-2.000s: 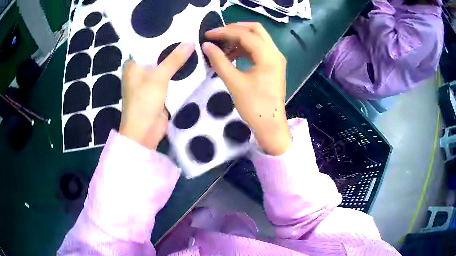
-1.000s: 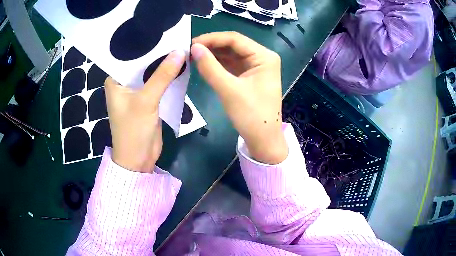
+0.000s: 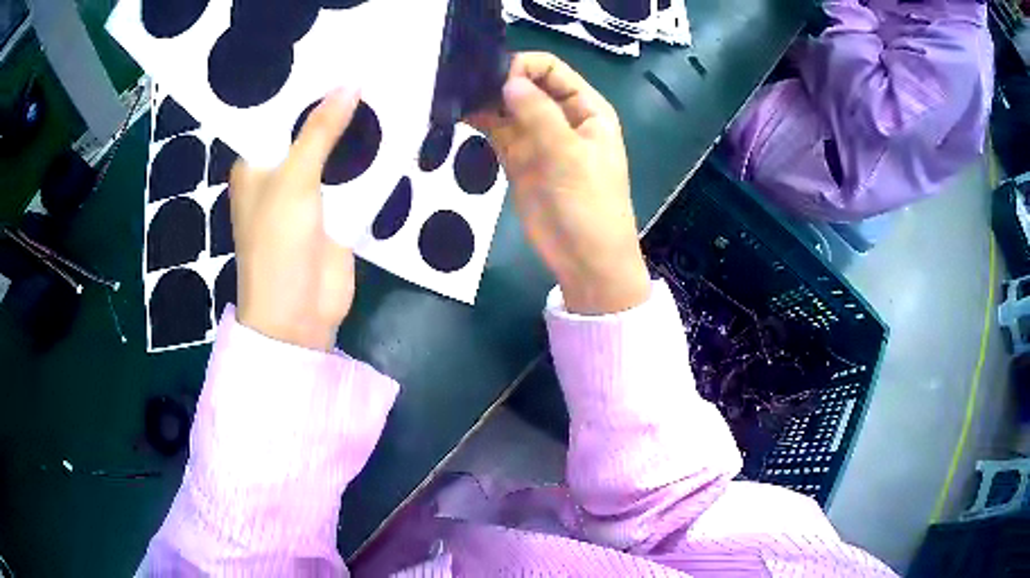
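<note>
My left hand (image 3: 294,237) holds a white sheet of round pads (image 3: 395,68), its thumb on the sheet beside a black disc (image 3: 345,140). My right hand (image 3: 565,169) pinches a dark, blurred black piece (image 3: 472,62) at the sheet's right edge; its exact shape cannot be told. Another white sheet with black discs (image 3: 461,277) lies under the held one. A sheet of arch-shaped pads (image 3: 179,243) lies on the dark green tabletop to the left, partly hidden by my left hand and the held sheet.
A dark perforated crate (image 3: 841,390) with tangled leads stands right of the table edge. A person's pink sleeve (image 3: 870,124) is at the upper right. More pad sheets (image 3: 621,28) and thin dark scraps (image 3: 664,90) lie at the back. A dark fan-like part (image 3: 167,425) lies lower left.
My right hand has a dark piece raised at the sheet's edge. The held sheet has shifted left and its lower corner is no longer folded down. More of the lower disc sheet shows.
</note>
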